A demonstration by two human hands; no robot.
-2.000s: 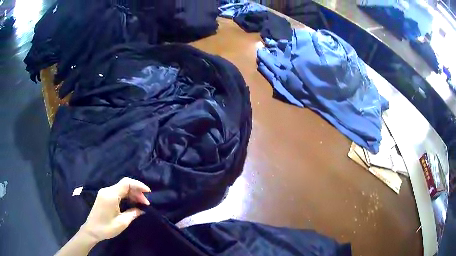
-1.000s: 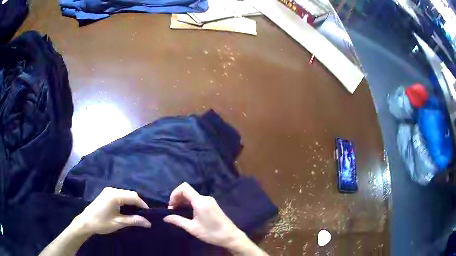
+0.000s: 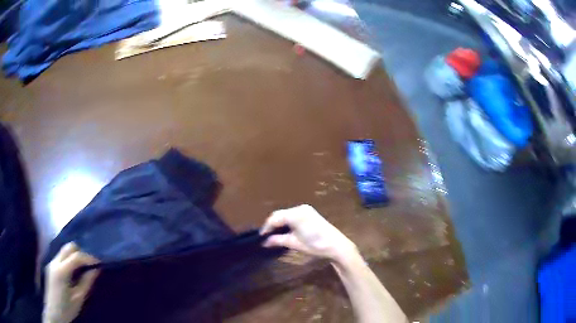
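A dark navy garment [image 3: 170, 284] is stretched between my hands, its long edge running almost straight from one to the other. My left hand [image 3: 68, 277] pinches that edge at the lower left. My right hand [image 3: 306, 234] pinches its other end near the lower middle. Another part of dark cloth [image 3: 136, 202] lies on the table behind the edge; whether it is the same garment I cannot tell. The picture is blurred. The chalk is not visible.
On the brown table [image 3: 265, 126] lie a phone [image 3: 367, 171] at right, blue garments [image 3: 82, 28], card pieces [image 3: 183, 36] and a long pale strip [image 3: 316, 39] at the far side. A dark heap [image 3: 14, 233] is at left. Bags [image 3: 492, 101] stand on the floor beyond.
The view has swung right. My hands, close together a second ago, are now far apart, with the garment edge drawn out between them. The white disc near the table edge is no longer seen.
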